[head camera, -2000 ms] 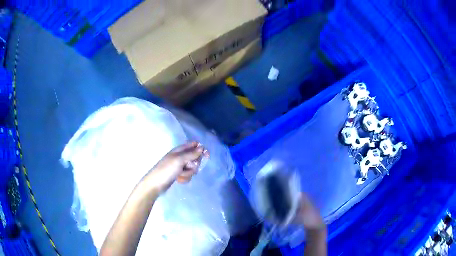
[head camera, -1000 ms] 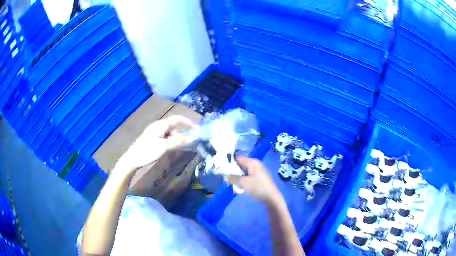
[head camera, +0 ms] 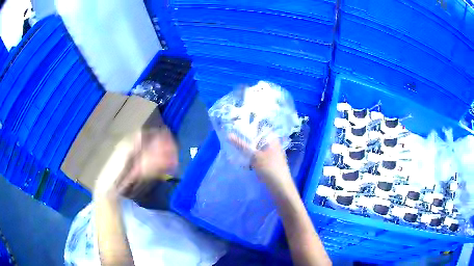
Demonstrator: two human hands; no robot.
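A white part wrapped in a clear poly bag [head camera: 257, 111] is held over the smaller blue crate. My right hand [head camera: 267, 156] grips it from below; the crumpled film hides much of the part. My left hand [head camera: 150, 158] is blurred and apart from the bag, over the cardboard box's near side; whether it holds anything cannot be told. The smaller crate [head camera: 210, 223] has a pale liner [head camera: 234, 200]. A few bare parts [head camera: 299, 132] show behind the bag.
A higher blue crate [head camera: 312, 182] at right holds rows of bare white parts [head camera: 358, 154] with loose film [head camera: 442, 161] over some. A cardboard box [head camera: 106, 135] stands at left. A white plastic sack [head camera: 161, 236] lies below. Stacked blue crates [head camera: 254, 41] rise behind.
The view has swung right. My left hand has come away from the bag and moved to the left. My right hand still holds the bagged part, now over the smaller crate.
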